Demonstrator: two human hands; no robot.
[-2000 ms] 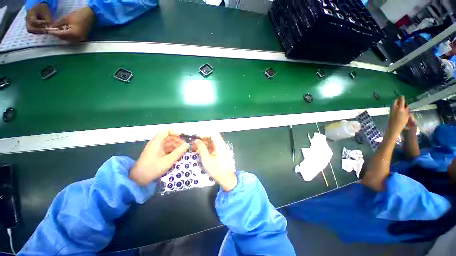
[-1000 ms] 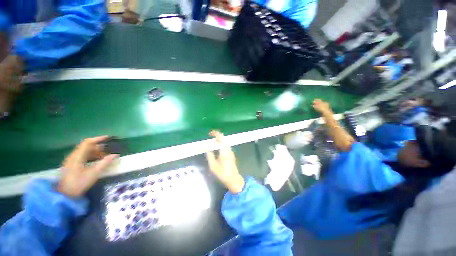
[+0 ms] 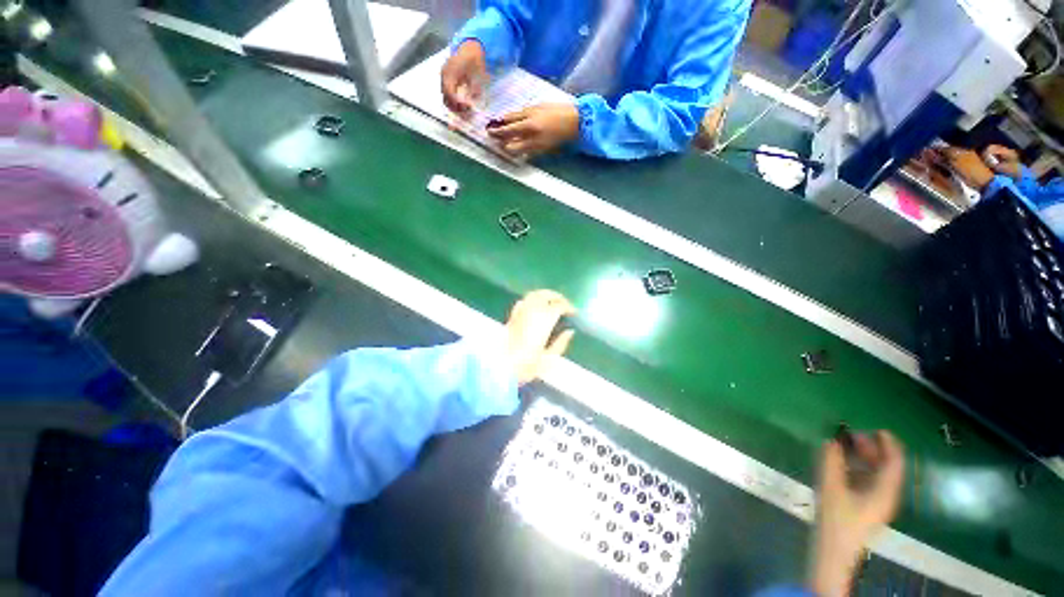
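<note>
My left hand (image 3: 539, 338) is over the near white rail of the belt, fingers bent and apart, with nothing visible in it. My right hand (image 3: 861, 496) is blurred at the lower right, reaching over the belt. A small dark case (image 3: 846, 436) shows at its fingertips; whether it is gripped or only touched I cannot tell. The shiny pale sheet (image 3: 546, 496) with rows of small dark dots lies on the dark green bench mat between my hands.
The green belt (image 3: 723, 362) carries square frames (image 3: 513, 223), a pale piece (image 3: 442, 185) and a dark case (image 3: 312, 177). A person's hand (image 3: 537, 128) works opposite. A metal post (image 3: 175, 111), pink fan (image 3: 58, 227), black device (image 3: 245, 338) stand left; black trays (image 3: 992, 315) right.
The view has swung left. My hands, together over the sheet at first, have moved apart. The dark disc earlier at my left hand no longer shows there; my right hand has reached out over the belt.
</note>
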